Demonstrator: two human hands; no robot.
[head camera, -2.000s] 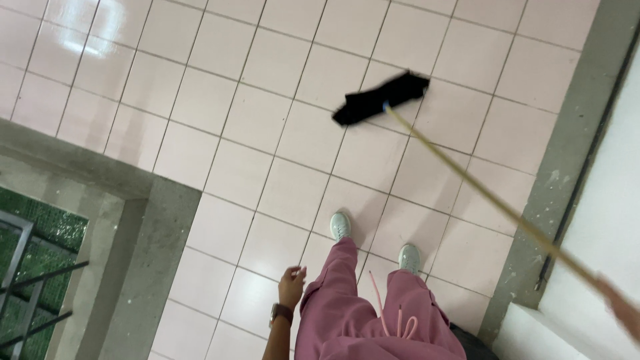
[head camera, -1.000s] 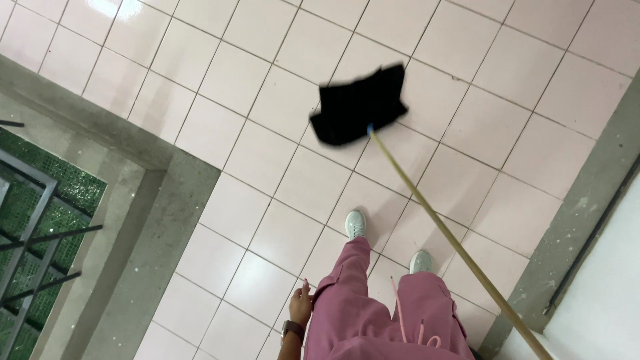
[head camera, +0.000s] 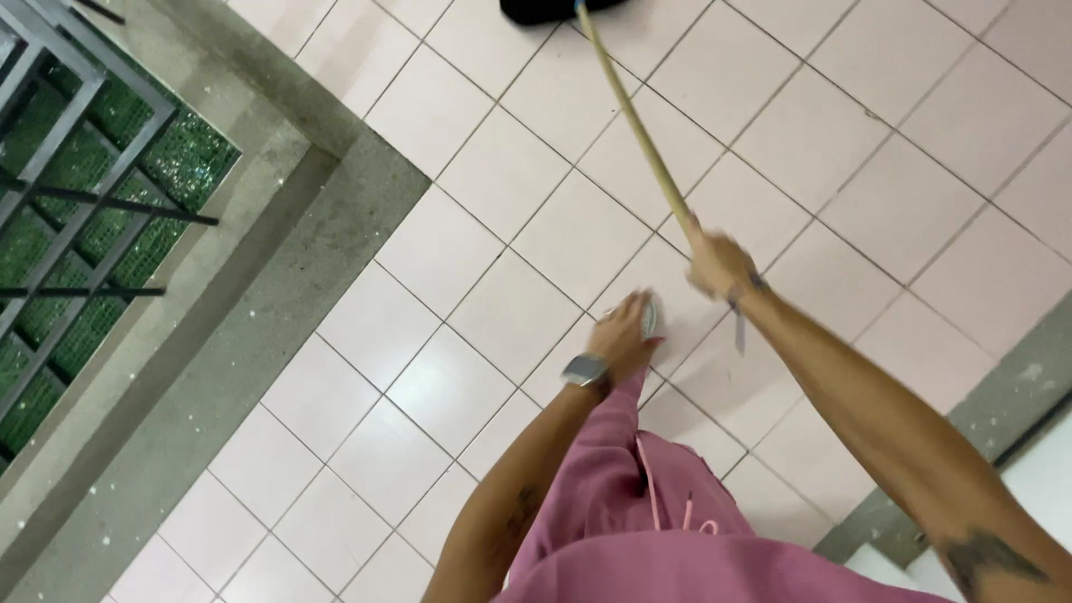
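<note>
A long yellowish pole (head camera: 641, 134) runs down from a black mop head (head camera: 544, 8), which is cut off by the top edge of the view. My right hand (head camera: 722, 261) is closed around the pole's lower end, with a band at the wrist. To its left, my left hand (head camera: 626, 331), wearing a watch (head camera: 584, 369), is held out above my shoe with nothing seen in it. Its fingers look a little apart, though blurred. Below both arms are my pink trousers (head camera: 603, 452).
Pale pink floor tiles (head camera: 511, 310) lie around my feet. On the left a grey concrete ledge (head camera: 276, 310) borders a metal railing (head camera: 100, 201) over green mesh. A grey border strip (head camera: 1013, 377) and a white surface are at the lower right.
My right hand and forearm have come fully into view with the pole. My left hand has moved forward from beside my leg. The mop head now lies at the view's top edge; the view has shifted.
</note>
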